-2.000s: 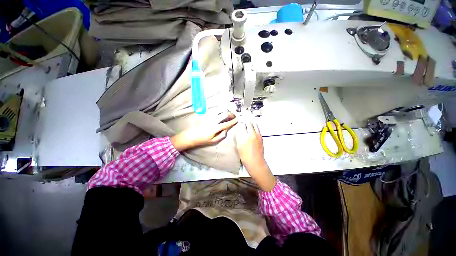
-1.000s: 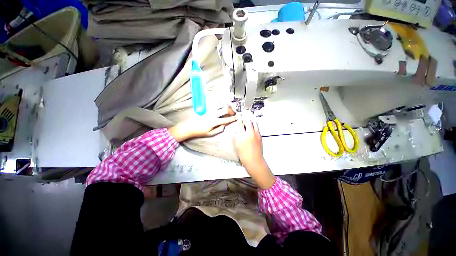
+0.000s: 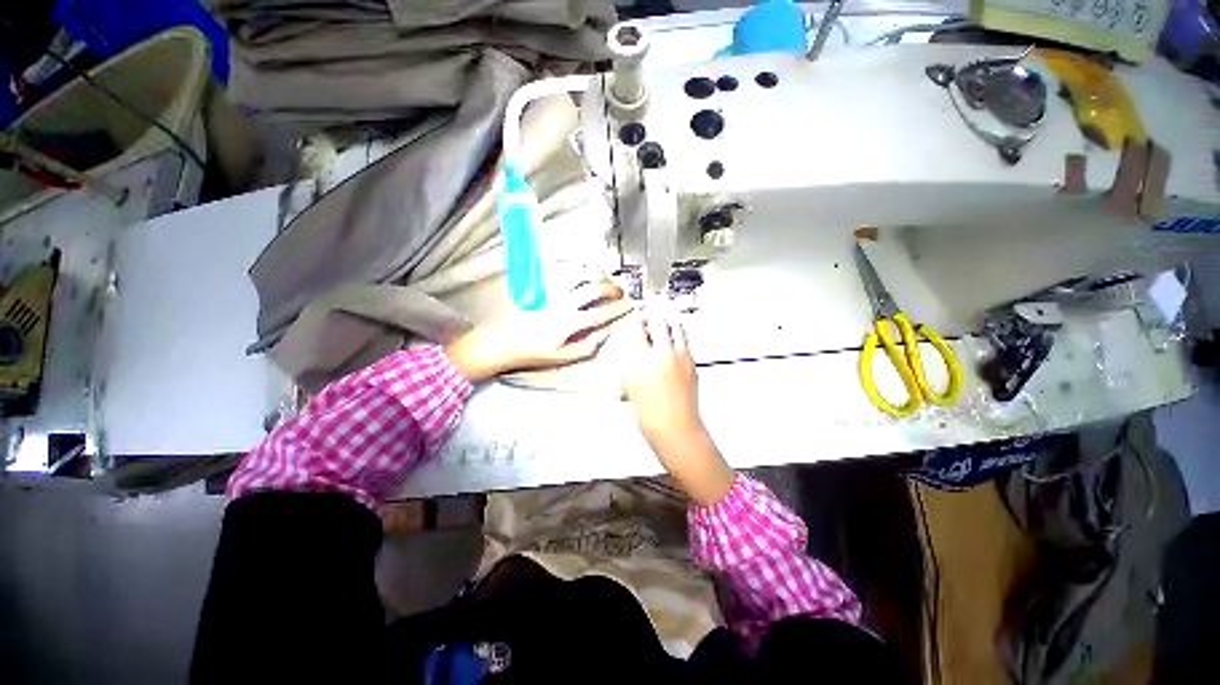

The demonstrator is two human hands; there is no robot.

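The grey-beige garment piece (image 3: 388, 228) lies in folds on the table left of the needle, with its near edge under both hands. My left hand (image 3: 555, 335) lies on the cloth, fingertips pressing it beside the presser foot (image 3: 637, 284). My right hand (image 3: 660, 368) is just right of it, fingertips together on the cloth edge in front of the foot. The fingers hide the seam edge. The white sewing machine (image 3: 830, 147) stands over the cloth. Its blue lamp (image 3: 522, 248) hangs left of the needle, above the cloth.
Yellow-handled scissors (image 3: 910, 361) lie right of the needle. A dark metal fitting (image 3: 1021, 351) is further right. A folded cloth stack (image 3: 401, 60) is behind, a cream bin (image 3: 174, 94) at upper left, a control box (image 3: 1077, 24) at top right, and dark cloth (image 3: 1090, 535) at lower right.
The cloth has moved away from me towards the needle; its near edge no longer reaches the table front. Both hands stay close to the foot. The view has shifted slightly.
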